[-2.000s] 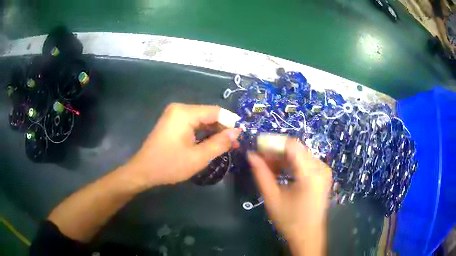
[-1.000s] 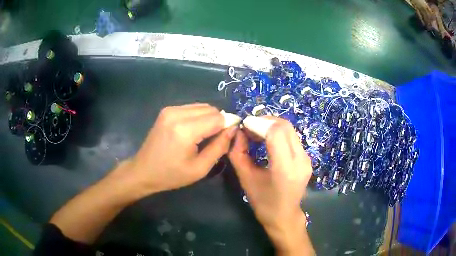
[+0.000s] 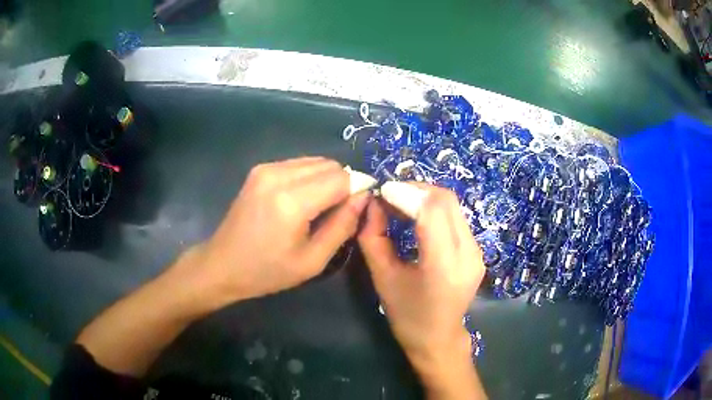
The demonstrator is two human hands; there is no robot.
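My left hand (image 3: pixel 293 223) and my right hand (image 3: pixel 425 250) meet fingertip to fingertip at the centre, both with white finger cots. A tiny pale piece (image 3: pixel 376 191) is pinched between them; it is too small to name. Whatever else they hold is hidden by the fingers. A dark rounded edge, perhaps a black housing, shows under my left fingers. The pile of blue circuit boards (image 3: pixel 546 226) lies beyond and right of my right hand, with white lead wires and round wire ends (image 3: pixel 348 133) at its left edge.
Several black housings (image 3: pixel 90 183) stand at the left on the dark mat, one with a red wire. A white edge (image 3: pixel 304 74) crosses behind, with the green conveyor (image 3: pixel 390 31) beyond, carrying a dark object. A blue bin (image 3: pixel 671 250) is at far right.
My right hand has come left from over the pile to meet my left fingertips, and both have since stayed nearly still. Items on the conveyor have shifted left.
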